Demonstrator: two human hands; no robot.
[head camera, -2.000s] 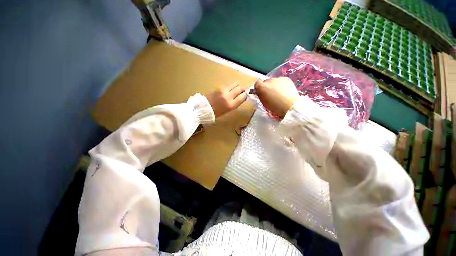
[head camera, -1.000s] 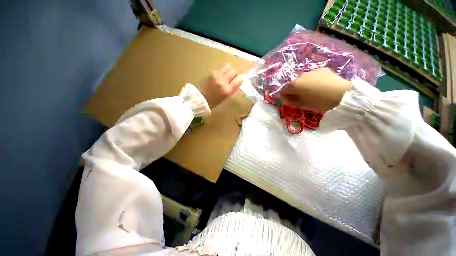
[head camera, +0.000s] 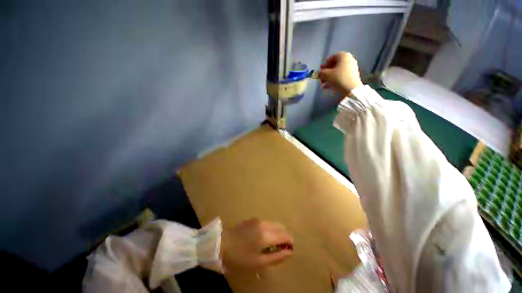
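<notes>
My left hand (head camera: 254, 246) is low over the plain cardboard sheet (head camera: 269, 177). Its fingers are curled around a small dark piece (head camera: 277, 248) with a hint of green and red, too blurred to name surely. My right hand (head camera: 340, 74) is raised beside the blue-and-yellow roll (head camera: 293, 83) on the metal post. Its fingertips pinch a short thin strip at the roll's right side. The clear plastic bag (head camera: 372, 266) shows only in part at the bottom, mostly hidden by my right sleeve.
A metal post (head camera: 279, 46) stands at the back end of the cardboard, by the blue-grey wall (head camera: 143, 86). The green bench top (head camera: 326, 137) runs behind. A board of green pieces (head camera: 501, 186) lies at the right edge. White sheeting (head camera: 449, 103) lies farther back.
My right hand has left the bag and the red handles and risen to the roll. My left hand stays over the cardboard. The view has swung up towards the wall and post.
</notes>
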